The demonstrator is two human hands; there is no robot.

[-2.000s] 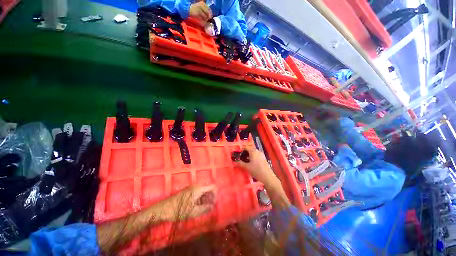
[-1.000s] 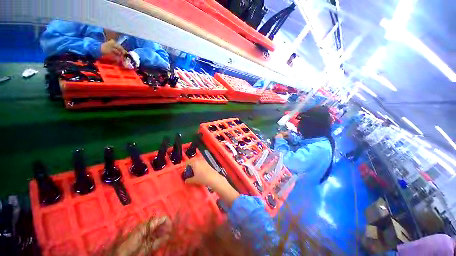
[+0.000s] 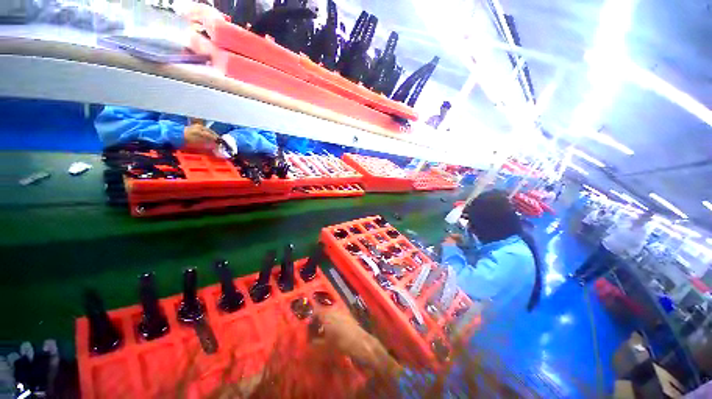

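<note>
The red-orange working tray (image 3: 164,362) lies in front of me. Strapped black watches (image 3: 190,300) stand upright along its far row, and one has a strap half lying towards me. Round watch heads (image 3: 303,308) sit in pockets near its right end. My right hand (image 3: 347,333) is over the tray's right side, just on the near side of those heads; it is blurred and partly covered by hair, so its fingers and any held thing cannot be made out. My left hand (image 3: 246,384) shows only as a faint skin-coloured patch at the bottom edge, mostly hidden by hair.
A stacked side tray (image 3: 382,300) with watch heads and grey straps stands at right. Black straps (image 3: 35,366) lie at lower left. Trays (image 3: 211,195) and a worker's hands are across the green bench. A shelf edge (image 3: 234,105) crosses above. Another worker (image 3: 500,257) is at right.
The view has tilted up, showing more of the overhead shelf. My right hand, earlier pinching a dark piece, is lower against the far row. Round heads now show beyond it. My left hand has nearly left view.
</note>
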